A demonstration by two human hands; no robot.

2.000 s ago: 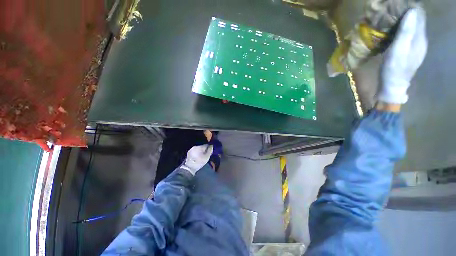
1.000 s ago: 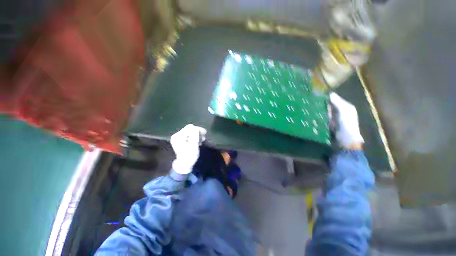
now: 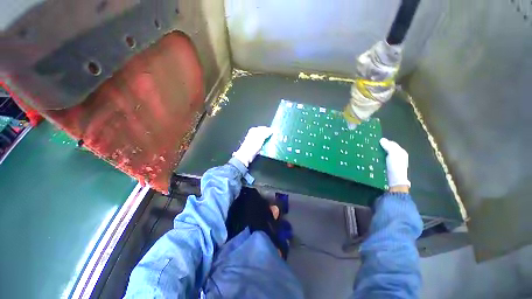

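The green circuit board (image 3: 326,143) lies tilted above the dark green booth surface (image 3: 233,117), its rows of small pale pads facing up. My left hand (image 3: 253,144), in a white glove, is on the board's left edge. My right hand (image 3: 396,163), also gloved in white, is on the board's right edge. The fingertips of both hands are partly hidden at the edges. The wrapped off-white and yellow gun (image 3: 373,82) hangs from a black rod over the board's far side, with no hand on it.
A red-brown crusted flap (image 3: 146,105) is at the left of the booth. Beyond it runs a green-topped line (image 3: 58,204) with a metal rail. Grey walls (image 3: 291,35) stand behind and at the right, with yellowish residue along their base.
My left hand has come up from below the bench edge to the board's left edge. My right hand has moved from near the gun to the board's right edge. The view has shifted.
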